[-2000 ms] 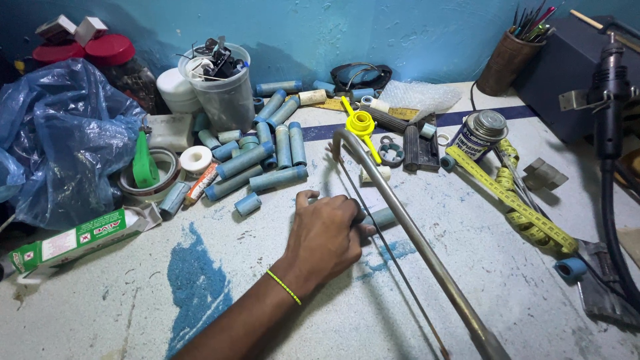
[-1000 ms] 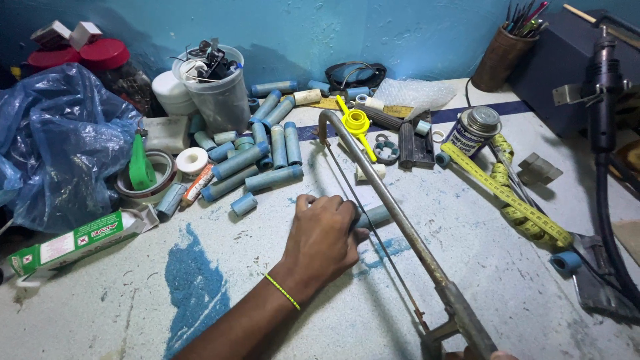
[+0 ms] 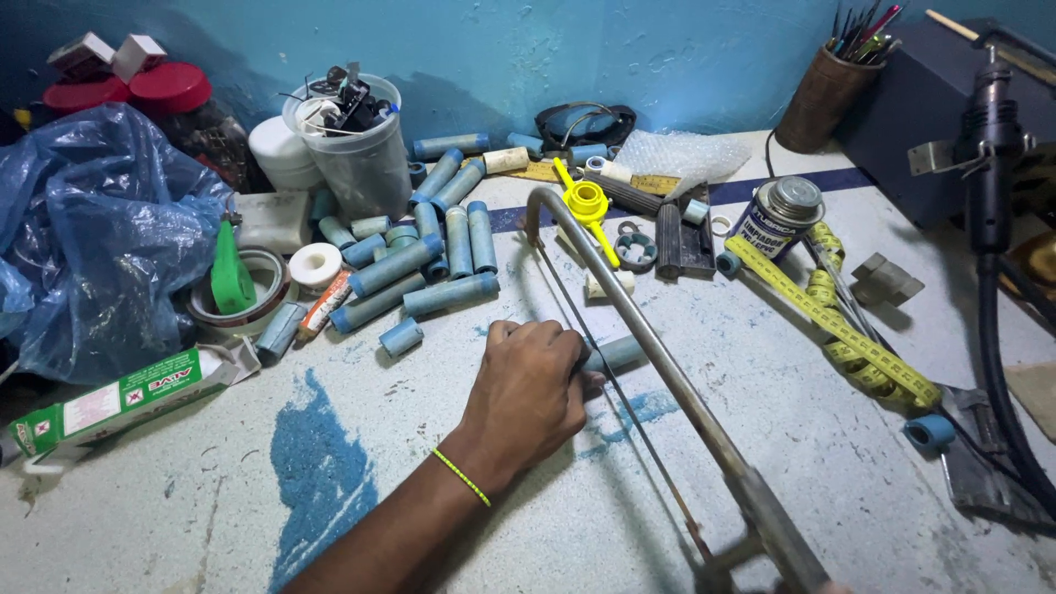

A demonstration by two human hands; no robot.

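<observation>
My left hand [image 3: 532, 388], with a yellow-green beaded bracelet at the wrist, grips a blue plastic pipe piece [image 3: 624, 351] against the worktop. Across that pipe, just right of my fingers, lies the thin blade of a hacksaw [image 3: 672, 355]. Its bent metal frame runs from the middle of the view to the bottom edge. Of my right hand [image 3: 835, 588] only a sliver of fingers shows at the bottom edge, by the handle end of the saw; its hold is mostly out of view. A short blue pipe piece [image 3: 402, 337] rests beyond my left hand.
Several blue pipe pieces [image 3: 450, 294] lie piled ahead. A yellow plastic tool [image 3: 586, 202], a metal can [image 3: 775, 216] and a yellow tape measure [image 3: 850, 326] stand or lie to the right. Leftward are a blue plastic bag [image 3: 107, 239], tape rolls [image 3: 315, 266] and a green-white box [image 3: 132, 400].
The hacksaw has shifted back and forth across the pipe; its handle end, out of view two seconds ago, shows at the bottom. My left hand keeps hold of the pipe.
</observation>
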